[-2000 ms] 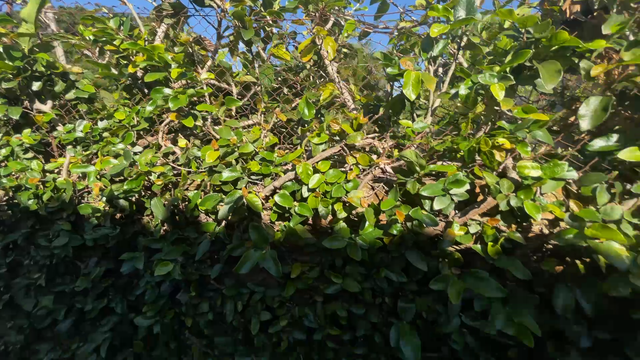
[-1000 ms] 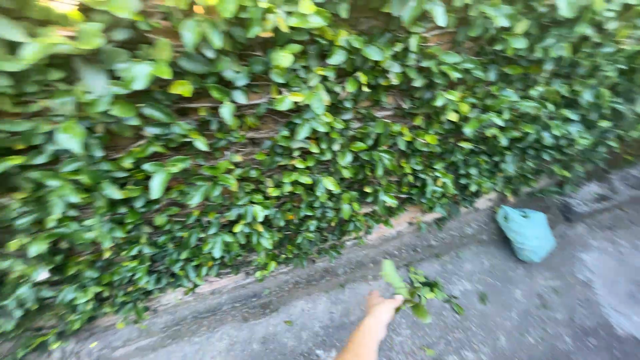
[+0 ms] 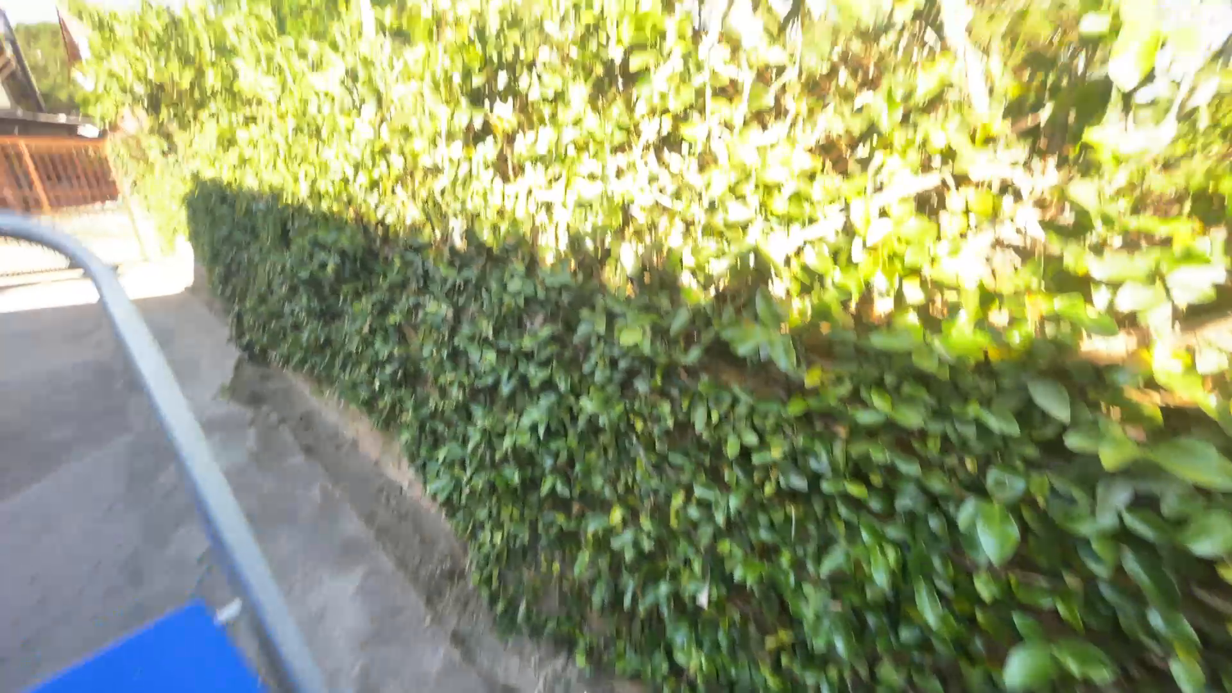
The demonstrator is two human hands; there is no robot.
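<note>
Neither my left hand nor my right hand shows in the head view. A leafy green hedge (image 3: 597,414) fills the middle and right, its upper part in bright sun and its lower part in shade. At the left, a bent grey metal tube (image 3: 183,414) runs from the left edge down to the bottom. Beside its lower end lies a flat blue panel (image 3: 154,659), cut off by the frame's bottom edge. The picture is blurred by motion.
Grey pavement (image 3: 77,443) stretches along the left, with a low kerb (image 3: 385,491) at the hedge's foot. Far off at the upper left stand an orange-brown railing fence (image 3: 58,173) and part of a roofed building (image 3: 19,82).
The view has swung widely along the hedge. The hand holding leafy cuttings and the pale green bag on the pavement, seen a second ago, are out of view. The metal tube and blue panel have come in.
</note>
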